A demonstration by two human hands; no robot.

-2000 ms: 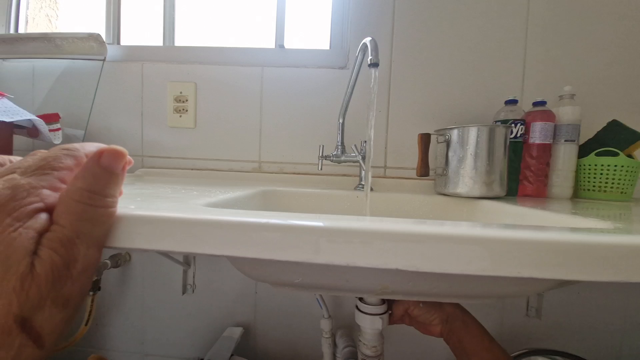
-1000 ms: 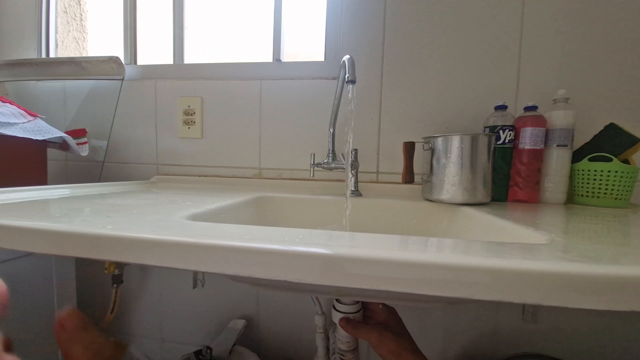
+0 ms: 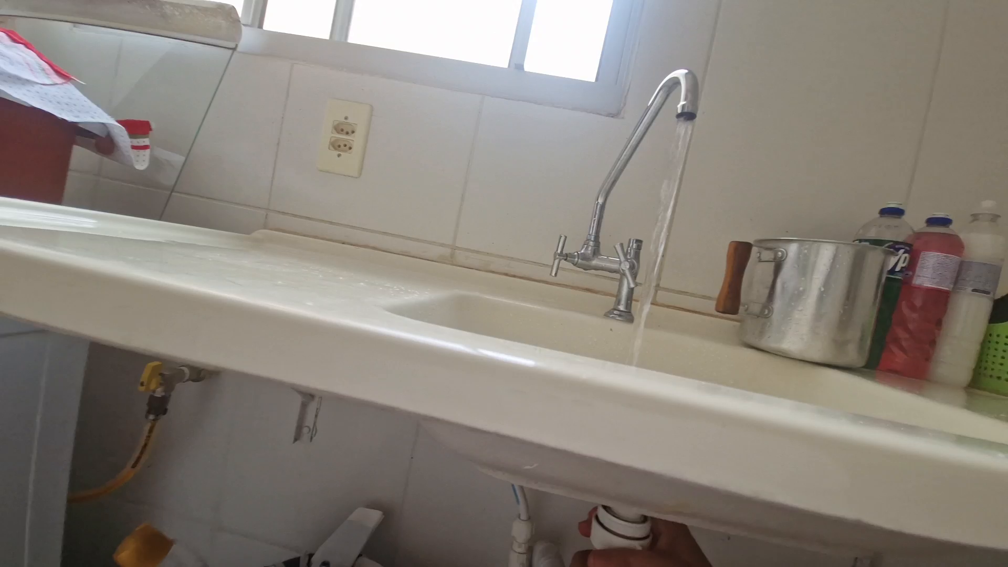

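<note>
Under the sink, my right hand wraps around the white plastic drain fitting, with fingers showing on both sides of it. The sink counter hides the wrist's upper surroundings, and the frame's lower edge cuts off part of the hand. My left hand is out of view. Water runs from the chrome faucet into the sink basin. Left of the fitting stands a white supply connection with a thin hose.
An aluminium pot with a wooden handle stands right of the faucet, beside a red liquid bottle and others. Below the counter are a metal bracket, a yellow gas hose with its valve, and a yellow-orange object.
My left hand, raised at the left two seconds ago and low and blurred one second ago, has left the view. My right hand stays at the drain fitting. The view has tilted.
</note>
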